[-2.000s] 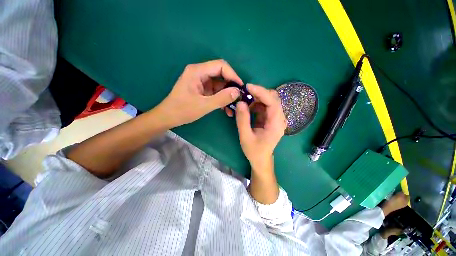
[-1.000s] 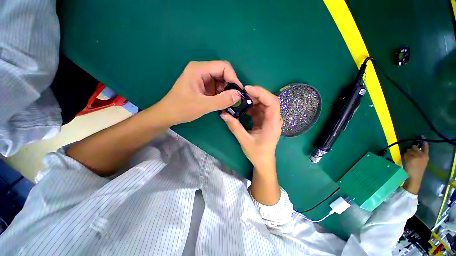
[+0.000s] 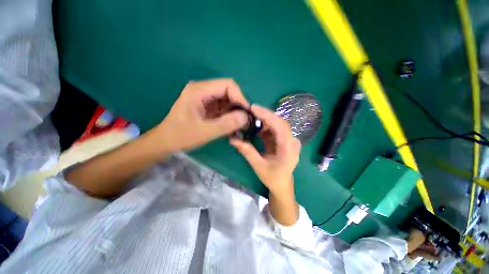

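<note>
My left hand (image 3: 201, 115) and my right hand (image 3: 273, 147) hold a small black electronic unit (image 3: 251, 127) between their fingertips above the green mat. The fingers cover much of the unit, and it is blurred; a white spot shows on it. The round screw dish (image 3: 299, 116), full of glittering screws, is just right of my right hand. The black electric screwdriver (image 3: 341, 123) lies right of the dish, its silver tip towards me.
A green box (image 3: 383, 184) with a white plug (image 3: 357, 214) is at the lower right. Yellow tape (image 3: 383, 104) borders a darker strip with a black unit (image 3: 406, 68) and cables. Another person's hand (image 3: 421, 246) is at the lower right, a striped sleeve (image 3: 27, 80) at the left.
The view has shifted and blurred. Both hands still hold the black unit, which is turned differently from two seconds ago. The other person's hand has moved from the strip to the lower right.
</note>
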